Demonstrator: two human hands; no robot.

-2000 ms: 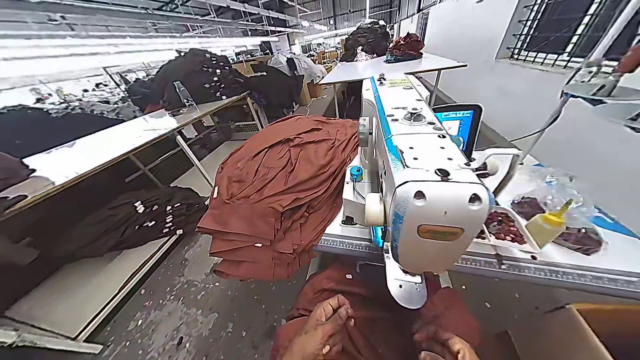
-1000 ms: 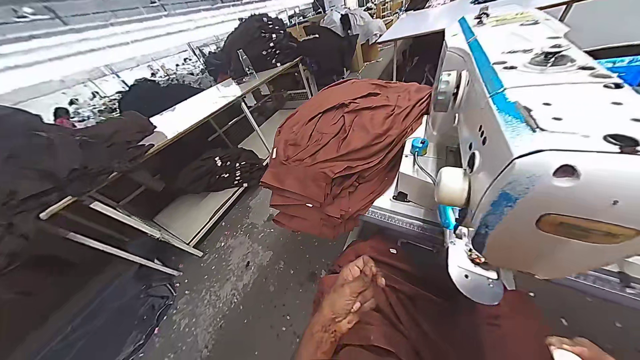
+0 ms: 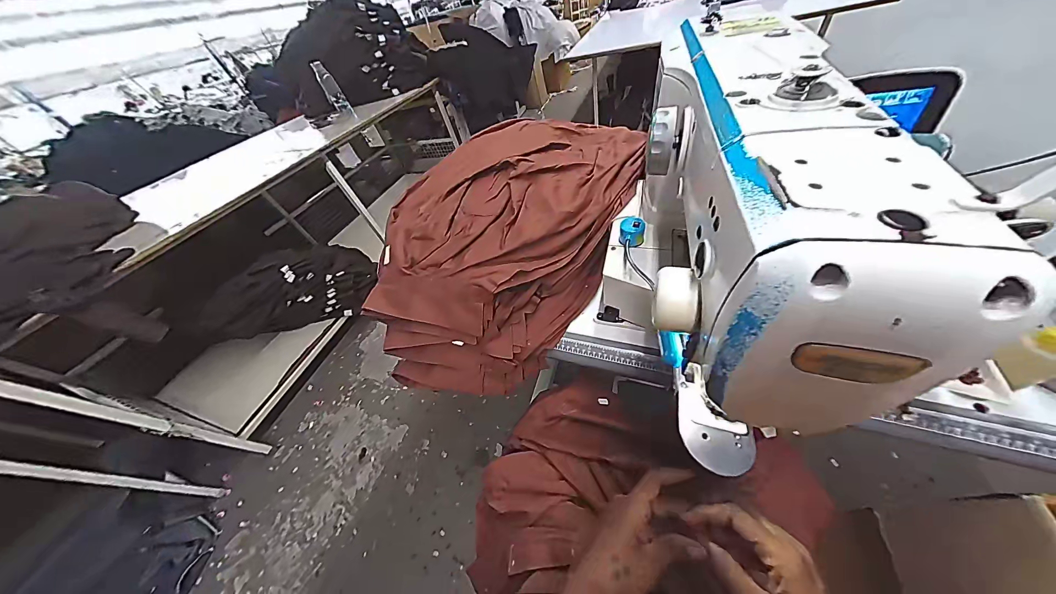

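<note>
A white and blue industrial sewing machine (image 3: 825,190) stands at the right, its metal guard (image 3: 716,437) over the near edge. Below it hangs rust-brown fabric (image 3: 536,503). My left hand (image 3: 639,536) and my right hand (image 3: 755,540) are close together over this fabric, just under the guard. Their fingers are bent toward each other; blur hides whether anything is between them. Left of the machine, a stack of rust-brown fabric pieces (image 3: 495,247) drapes over the table's edge.
At the left is a long table (image 3: 223,181) with dark garments (image 3: 346,58) and a clear bottle (image 3: 328,87). More dark garments (image 3: 289,285) lie on its lower shelf. A cardboard box (image 3: 973,536) is at the lower right. A lit screen (image 3: 907,107) stands behind the machine.
My hands have come together; one second ago they were well apart, the left on the fabric and the right at the lower right edge. The view has shifted.
</note>
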